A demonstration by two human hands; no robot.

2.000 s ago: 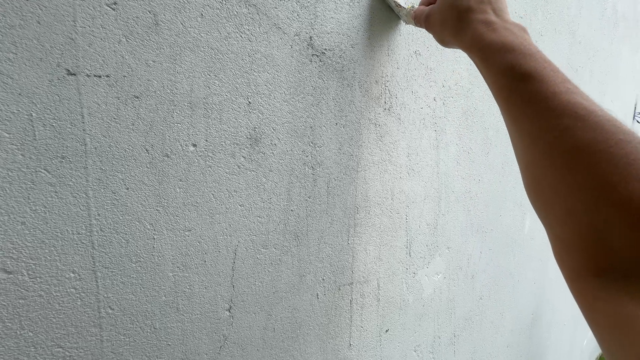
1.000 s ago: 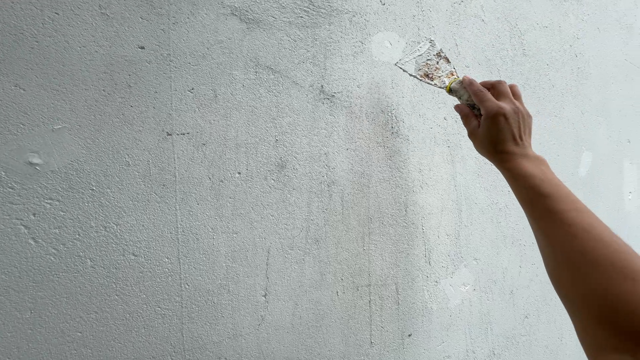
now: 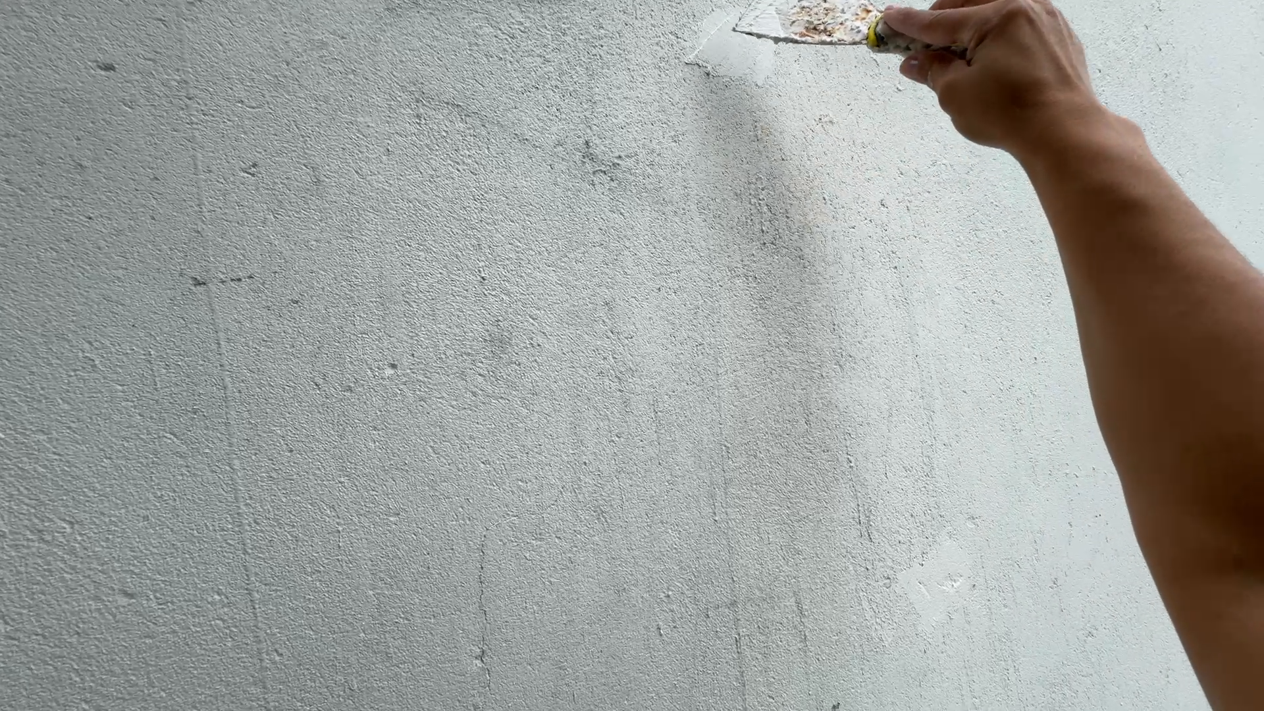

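At the upper right, my right hand (image 3: 1007, 74) grips the short handle of a putty knife (image 3: 815, 22). Its blade points left, is crusted with white and brown filler, and lies at or close to the wall. A smooth white patch of filler (image 3: 736, 49) shows on the wall beside the blade's tip. The wall (image 3: 494, 395) is rough, pale grey plaster. My left hand is out of view.
Lower right on the wall is another smooth white patch (image 3: 938, 583). A thin vertical ridge (image 3: 229, 425) runs down the left side. Fine cracks (image 3: 483, 592) and dark scuffs (image 3: 602, 158) mark the surface.
One second ago the blade pointed up and left, just right of a round white patch; now it lies nearly level and overlaps the patch, which looks wider and more angular. The view has shifted.
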